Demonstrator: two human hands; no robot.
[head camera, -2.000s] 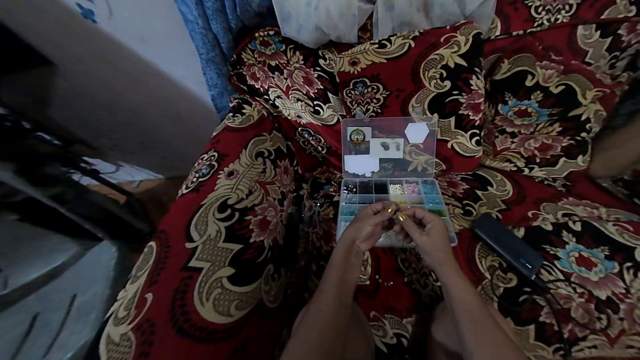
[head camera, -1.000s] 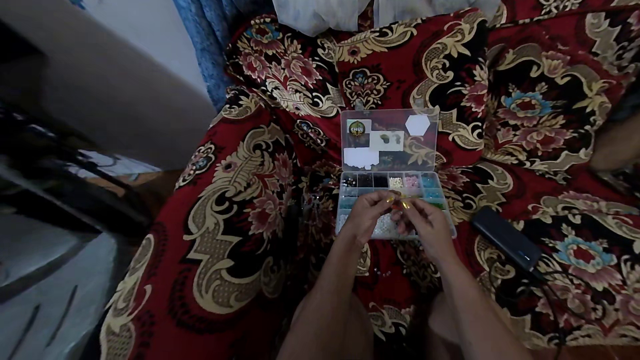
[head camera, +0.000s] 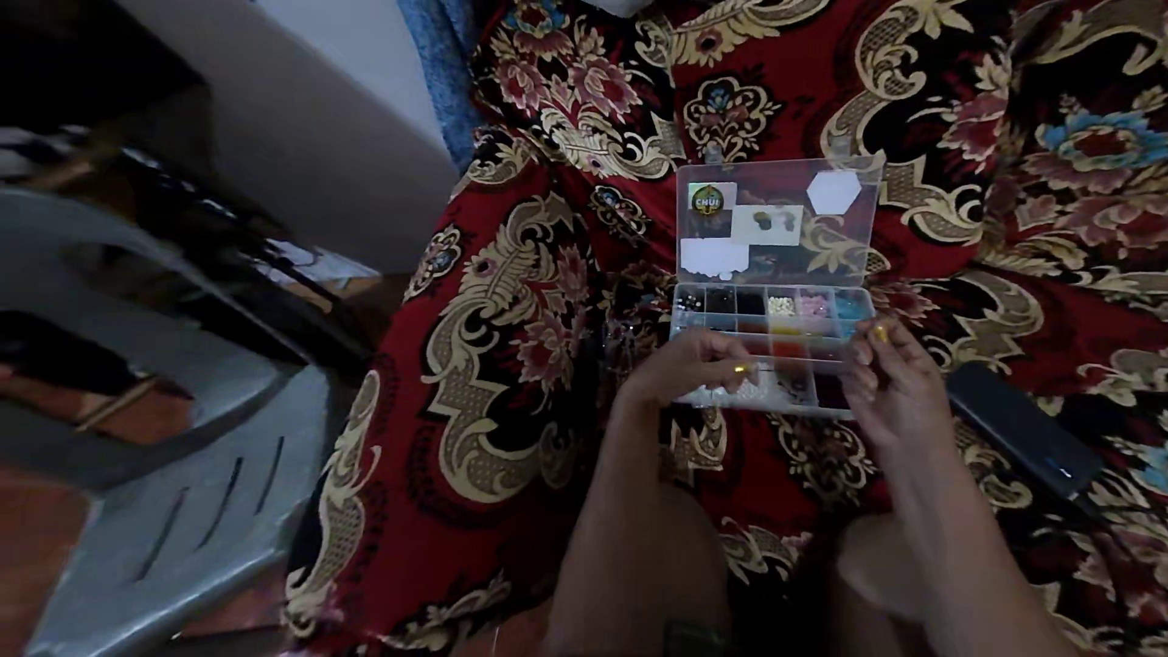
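A clear plastic compartment box (head camera: 787, 409) lies on the patterned sofa cover, its transparent lid (head camera: 774, 265) raised behind it. Small beads fill its compartments, among them cream beads (head camera: 782, 307), pink beads (head camera: 813, 305) and pale beads (head camera: 750, 387). Over the box's left front part is my left hand (head camera: 693, 365), thumb and fingertips close together; whether they pinch something small cannot be told. My right hand (head camera: 890, 374) is at the box's right edge, fingers bent and thumb near the index finger, and anything fine in it is too small to make out.
A black power bank (head camera: 1027, 429) with a cable lies right of the box. Small clear packets (head camera: 623, 342) are at its left. A grey plastic chair (head camera: 201, 484) stands at the far left, beside the sofa's edge. My knees are in front of the box.
My hands, together over the box in both earlier frames, have moved apart: the left to the box's left front, the right to its right edge. The view has shifted.
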